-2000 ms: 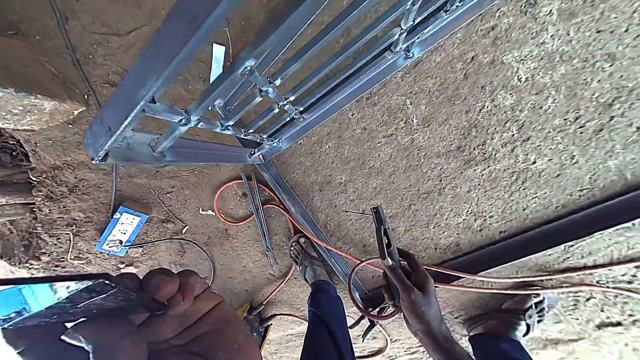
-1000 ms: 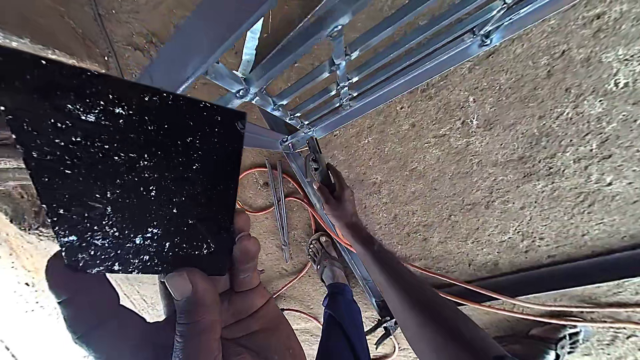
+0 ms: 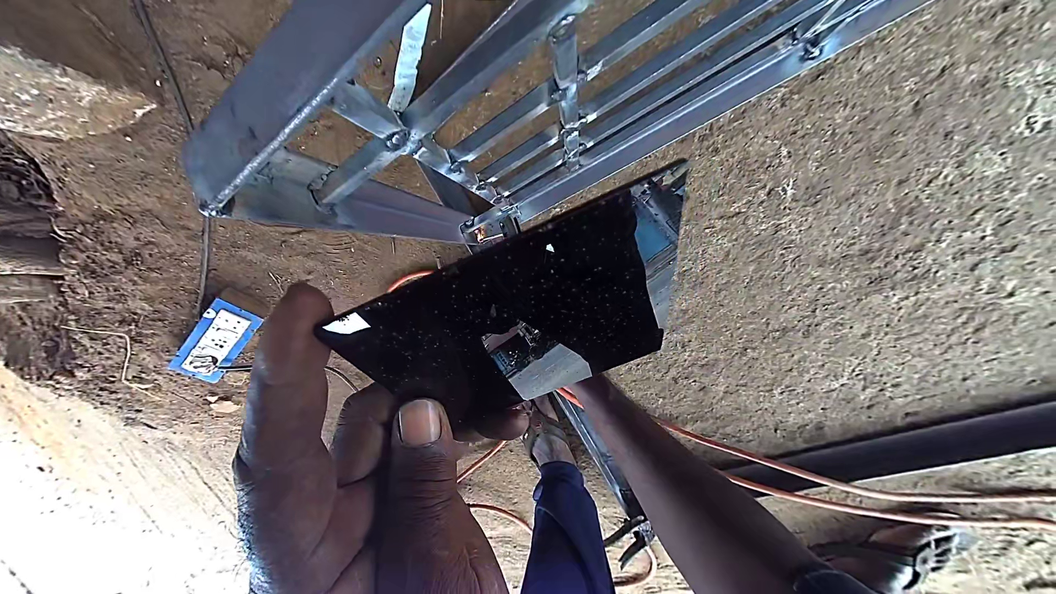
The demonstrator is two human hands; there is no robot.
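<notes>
My left hand [image 3: 363, 487] grips a dark glass plate [image 3: 569, 289], probably welding glass, by its lower left edge, thumb in front. Scratches, specks and reflections mark its surface. Behind the plate my right hand is hidden; only the forearm [image 3: 676, 487] shows below it, so what that hand holds cannot be seen. Above and left of the plate stands a metal grille frame [image 3: 289, 91] of welded bars. A small orange glow shows at its lower corner joint [image 3: 487, 233], just off the plate's upper edge.
A blue and white socket box [image 3: 216, 340] with a plugged cable lies on the dirt at left. Orange cables [image 3: 825, 483] cross the ground at lower right, near a dark metal bar [image 3: 924, 437]. My sandalled foot [image 3: 549, 437] is beside a metal bar [image 3: 606, 462].
My right hand has moved up from low right to the frame's corner with a pliers-like electrode holder, then passed out of sight behind the glass. The glass has come up and shifted right.
</notes>
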